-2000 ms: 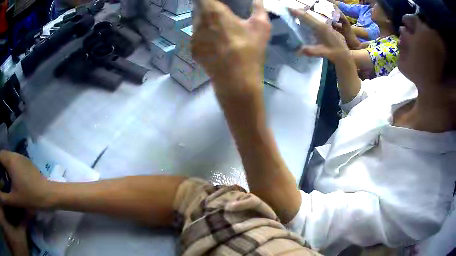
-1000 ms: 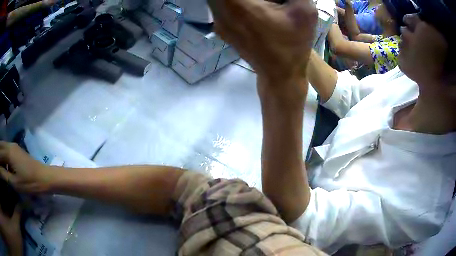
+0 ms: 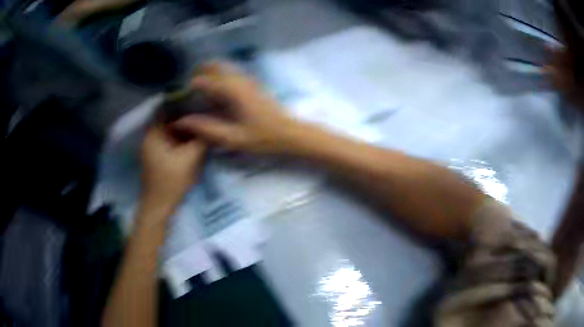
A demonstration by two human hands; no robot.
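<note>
The picture is badly blurred. My right hand (image 3: 237,115) comes in from the right, below a rolled plaid sleeve, and its fingers close on a dark object (image 3: 187,103), possibly a mini fan. My left hand (image 3: 171,156) comes up from below and meets the right hand at the same dark object. The object is mostly covered by the fingers, so its shape cannot be told. Under both hands lies a pale blue and white flat carton (image 3: 218,214) with white cut flaps at its lower edge.
A white table covering (image 3: 397,70) with shiny plastic glare spreads to the right. A dark green mat (image 3: 224,303) shows below the carton. A dark round thing (image 3: 150,62) lies beyond the hands. Another person's part shows at the right edge, and a blurred arm at top left.
The view has swung left, bringing both my hands from the left edge towards the middle left. The neighbour in white and the stacked boxes have left the picture or blurred away.
</note>
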